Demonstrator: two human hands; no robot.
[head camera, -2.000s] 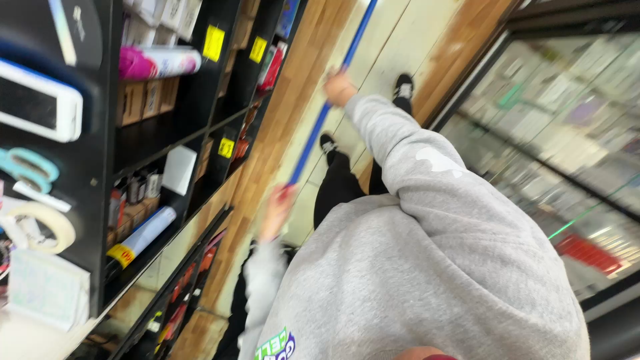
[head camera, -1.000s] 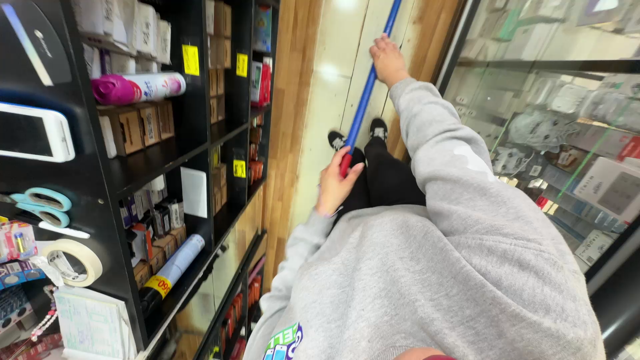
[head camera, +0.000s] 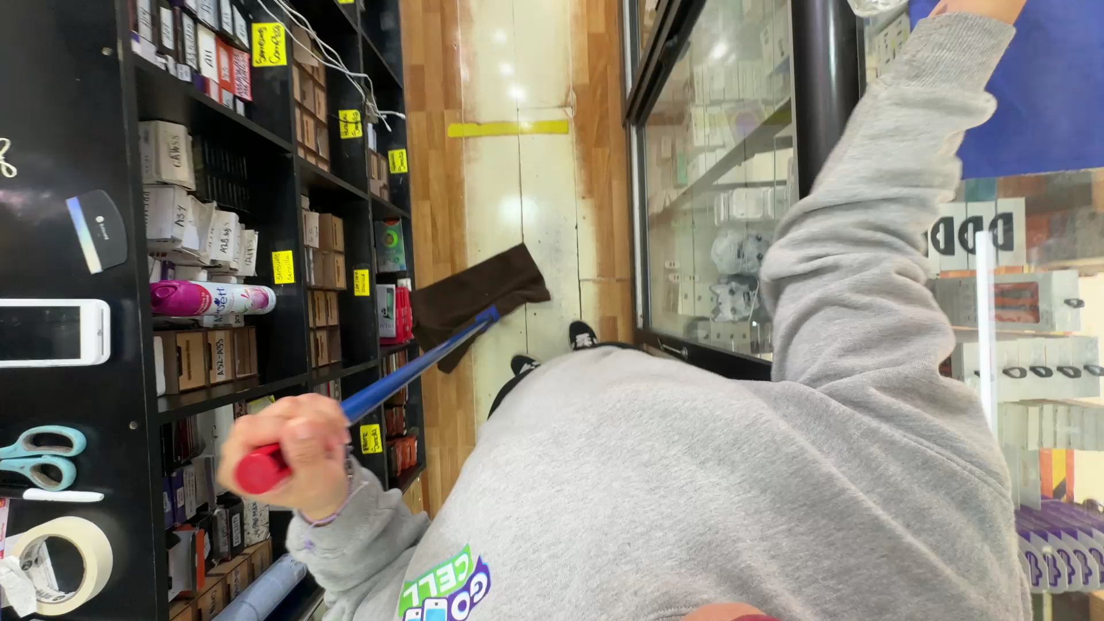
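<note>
My left hand (head camera: 289, 453) grips the red-capped end of a blue pole (head camera: 392, 379). The pole slants down to the floor, where a dark brown cloth (head camera: 483, 297) lies around its far end, largely hiding the head beneath. Only a small part of my right hand (head camera: 983, 7) shows at the top right edge, beside a clear object (head camera: 875, 5) and over a blue surface (head camera: 1018, 86); its fingers are out of frame. My shoes (head camera: 583, 335) stand close to the cloth.
A black shelf unit (head camera: 289, 129) with boxes and a spray can (head camera: 211, 298) lines the left. Scissors (head camera: 43, 457), a tape roll (head camera: 99, 561) and a white phone-like device (head camera: 52, 333) lie on the black counter. Glass display cases (head camera: 716, 198) flank the tiled aisle (head camera: 517, 190) on the right.
My right hand has left the pole and moved out to the far right. My left hand still holds the pole's red end, further left. The brown cloth has come into view.
</note>
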